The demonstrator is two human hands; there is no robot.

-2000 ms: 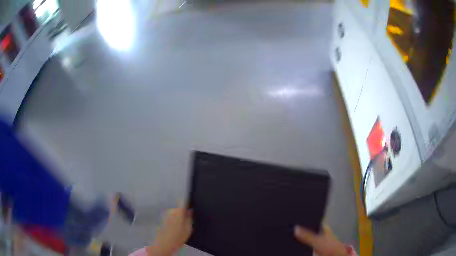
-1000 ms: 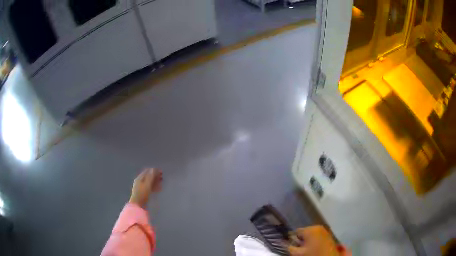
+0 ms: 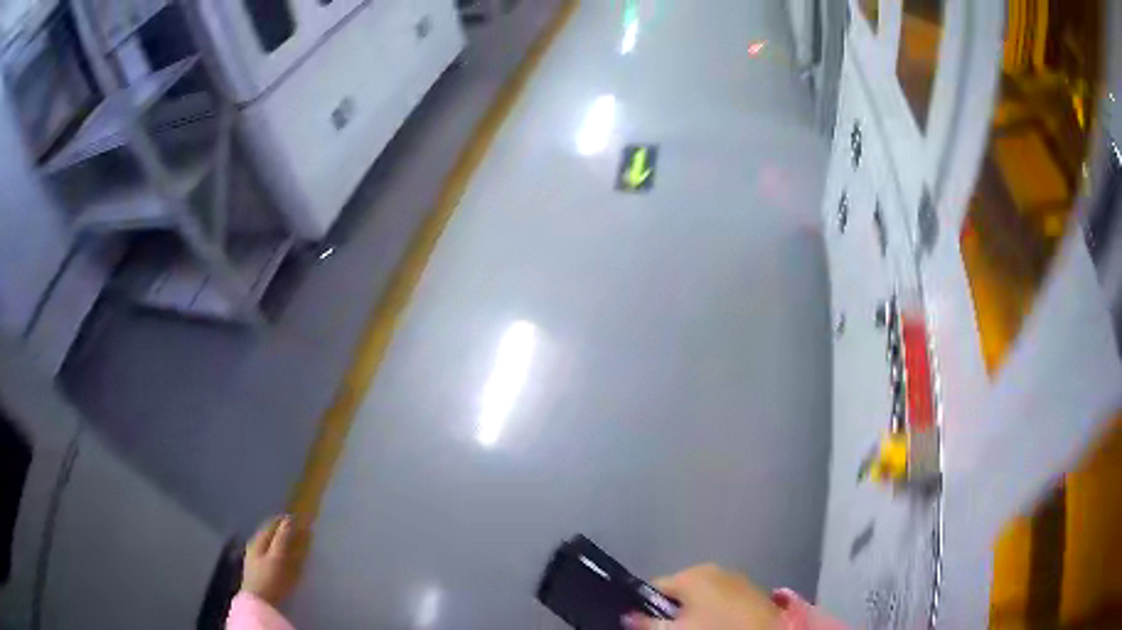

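My right hand [image 3: 716,599] is at the bottom, right of centre, and grips one end of a black flat tray-like object [image 3: 591,588] seen at a steep angle over the floor. The far end of the object points up and left; its face is foreshortened and its lower part is cut off by the picture's edge. My left hand [image 3: 271,560] is at the bottom left, small and blurred, with nothing visible in it. Its finger pose is unclear. Both sleeves are pink.
A grey floor aisle [image 3: 615,369] runs ahead, with a yellow line [image 3: 400,283] on the left and a green arrow sign [image 3: 636,167]. Pale machines [image 3: 357,105] stand left behind a metal step frame [image 3: 185,185]. A pale machine with amber windows [image 3: 1034,185] lines the right.
The view has turned and moved along the aisle. Two seconds ago both hands held the black tray broadside; now only my right hand holds the black object. My left hand is lower and further left.
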